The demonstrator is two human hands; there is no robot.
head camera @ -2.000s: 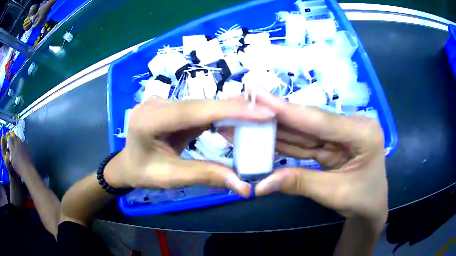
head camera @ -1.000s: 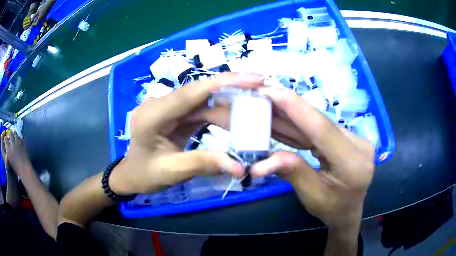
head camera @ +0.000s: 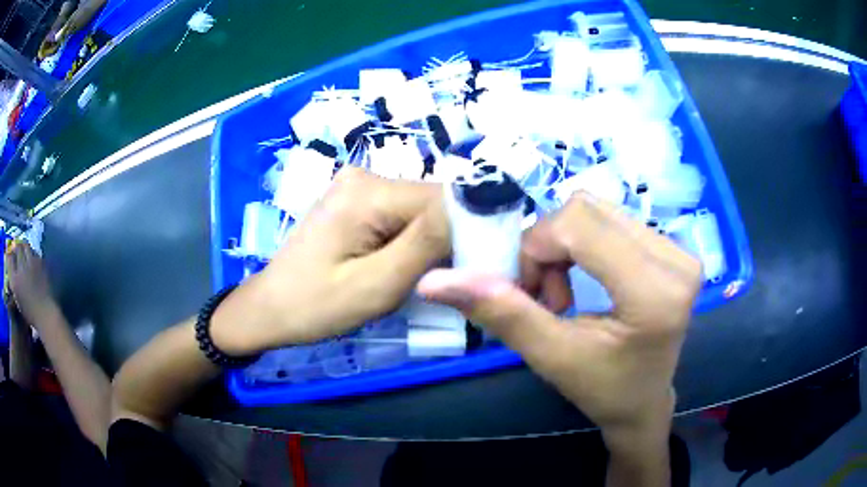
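A white unit (head camera: 486,233) with a black end piece at its top is held upright over the blue tray (head camera: 727,238). My left hand (head camera: 347,257), with a dark beaded bracelet at the wrist, has its fingertips at the unit's left side. My right hand (head camera: 599,314) grips the unit, its thumb across the lower front and its fingers at the right side. Whether a clear case is around the unit is too blurred to tell. The tray holds many white wired units (head camera: 409,100) and clear cases (head camera: 699,238), partly hidden by my hands.
A green conveyor belt (head camera: 247,43) with scattered units runs behind a pale rail (head camera: 124,169). The tray lies on a dark grey bench (head camera: 789,171). Another person's forearm (head camera: 59,333) is at the left. Another blue tray (head camera: 858,90) shows at the right edge.
The held unit has turned so its black end faces up instead of down. My right thumb now lies across its front, and my left fingers have curled in. Units on the belt have shifted.
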